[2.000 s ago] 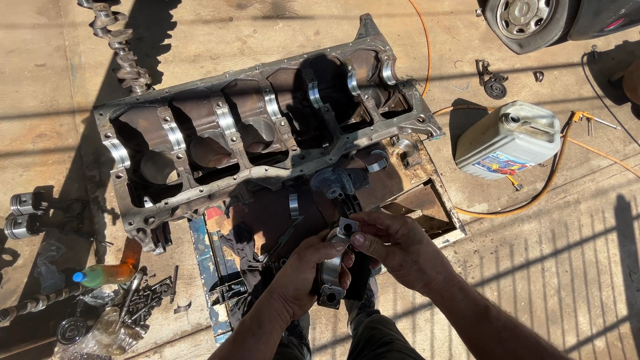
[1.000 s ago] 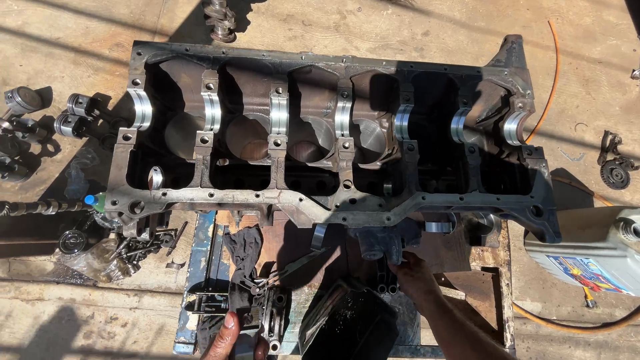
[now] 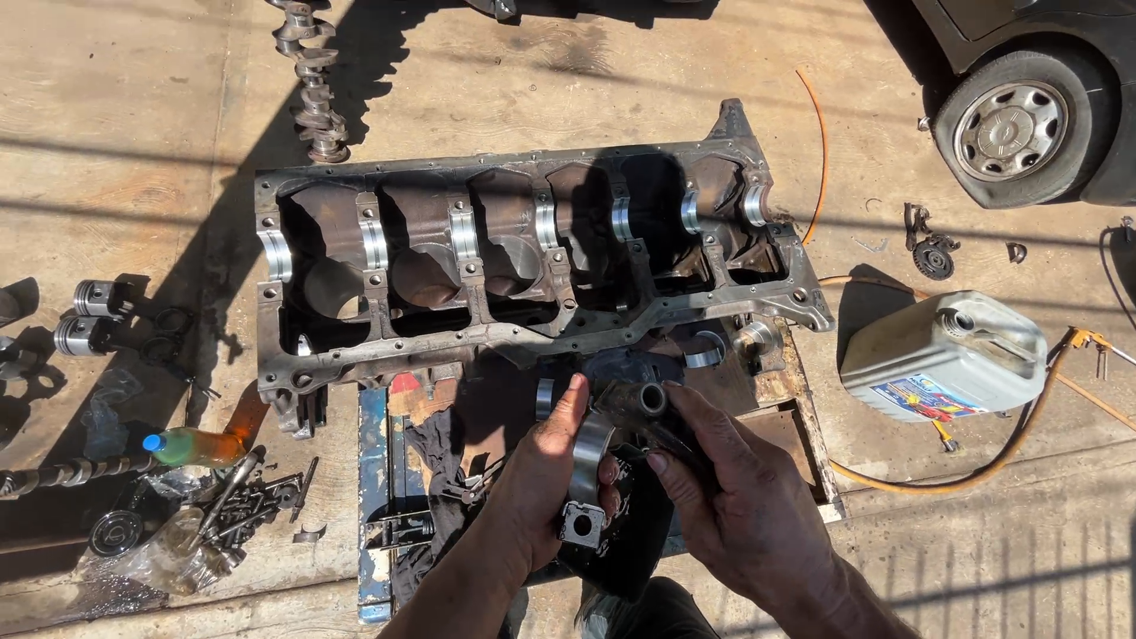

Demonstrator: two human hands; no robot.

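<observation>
My left hand (image 3: 541, 484) grips a metal bearing cap (image 3: 587, 457) with a bright, smooth curved inner face and a bolt hole in its near end. My right hand (image 3: 741, 501) is closed around a dark cylindrical metal part (image 3: 652, 401) with a round open end, which meets or overlaps the cap's far end. Beyond both hands lies an engine block (image 3: 524, 342) with a row of shiny bearing shells in its saddles. A loose bearing shell (image 3: 706, 350) rests on the bench to the right, another (image 3: 545, 399) just left of the cap.
The worn bench (image 3: 374, 515) holds dark rags (image 3: 435, 453). On the ground stand a plastic jug (image 3: 941, 355) and an orange hose (image 3: 967, 484) at right. Left are pistons (image 3: 84, 335), a bottle (image 3: 200, 446) and a pile of bolts (image 3: 240, 506). A crankshaft (image 3: 315, 98) lies beyond the block.
The right hand, one second ago at the bench by the block's near edge, now holds the dark cylindrical part beside the cap. The left hand has come up from the bottom of the view. The view has shifted.
</observation>
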